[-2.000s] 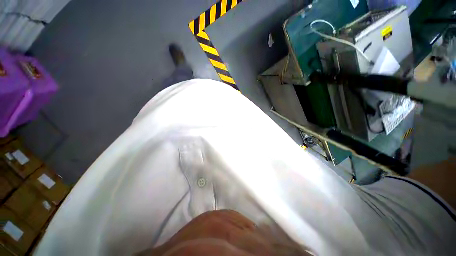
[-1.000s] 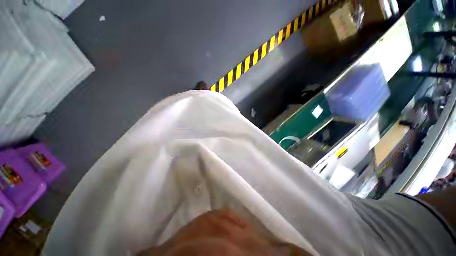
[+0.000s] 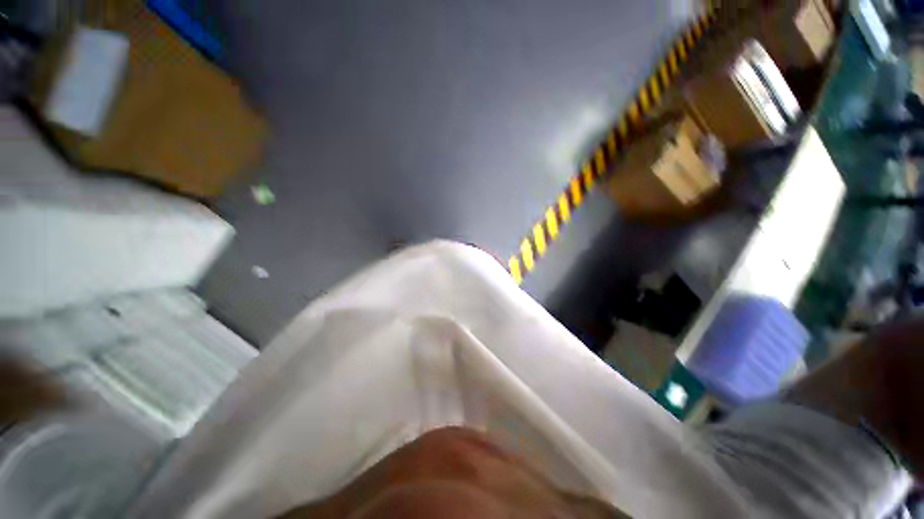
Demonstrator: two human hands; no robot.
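Neither of my hands shows. My sleeves are at both sides, with a blurred part of an arm at the left edge and bare arm at the right edge, cut off by the frame. My white shirt fills the lower middle. Nearest on the left are white stacked sheets or blocks (image 3: 152, 350). A brown carton (image 3: 187, 122) with a white label (image 3: 89, 81) stands at the upper left. A blue-violet block (image 3: 748, 348) sits on the green-and-white workbench (image 3: 775, 233) at the right.
Yellow-black tape (image 3: 578, 188) runs diagonally across the grey floor (image 3: 405, 101). Open brown cartons (image 3: 659, 167) stand beyond it beside the bench. A dark item (image 3: 664, 304) lies near the bench. Small scraps (image 3: 262, 193) lie on the floor at the left.
The purple boxes have left view at the left and a labelled brown carton has appeared. The blue-violet block and open cartons sit lower in view. The grey machine is no longer seen.
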